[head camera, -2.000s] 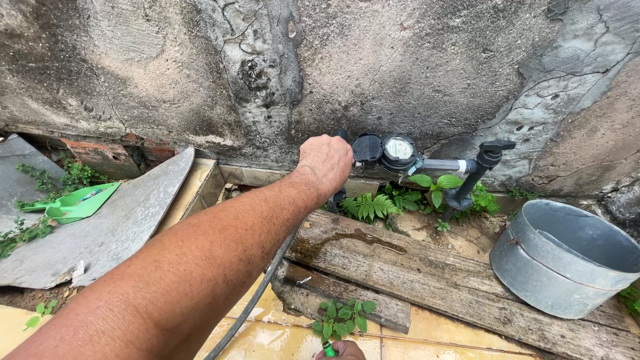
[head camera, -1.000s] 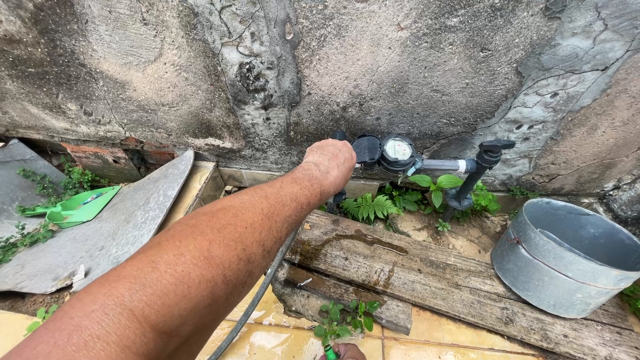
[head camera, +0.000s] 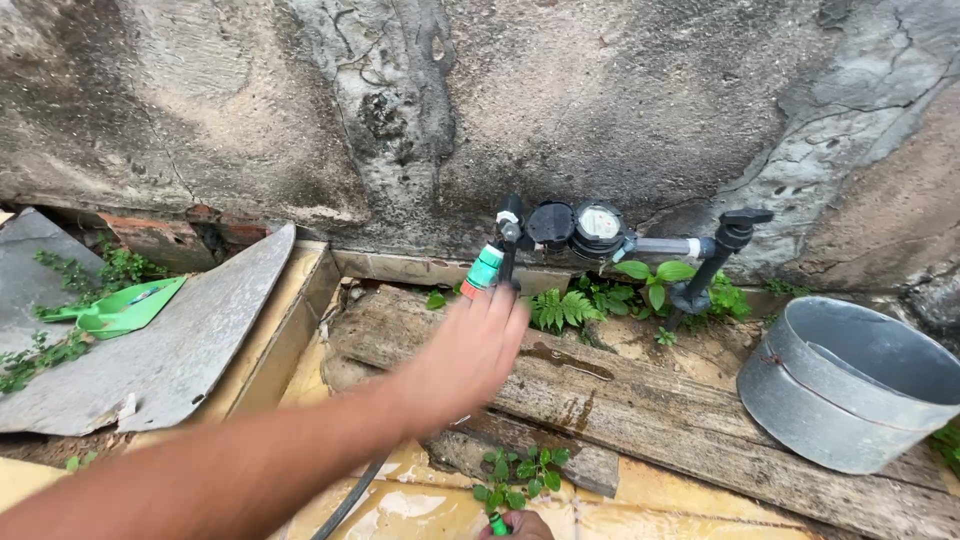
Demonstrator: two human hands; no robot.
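My left hand (head camera: 469, 349), blurred, reaches in from the lower left. Its fingertips are just below a black tap (head camera: 510, 225) and beside a green and orange hose connector (head camera: 482, 270) on it. Whether they grip anything is unclear. To the tap's right, a round water meter (head camera: 598, 225) with its black lid up joins a grey pipe (head camera: 664, 247). At the bottom edge my right hand (head camera: 529, 525), partly cut off, holds a small green hose fitting (head camera: 498, 523) below a leafy plant (head camera: 517, 476). A grey hose (head camera: 352, 499) emerges below my left forearm.
A rough plastered wall (head camera: 585, 97) rises behind the meter. Wet wooden planks (head camera: 675, 412) lie along its foot, and a round metal tub (head camera: 840, 405) stands at right. At left are a bent grey sheet (head camera: 195, 337) and a green dustpan (head camera: 131, 307). A black valve (head camera: 731, 236) stands on the pipe.
My left hand has come down and away from the tap, which it covered before. The tap and the green and orange connector now show. My right hand remains at the bottom edge.
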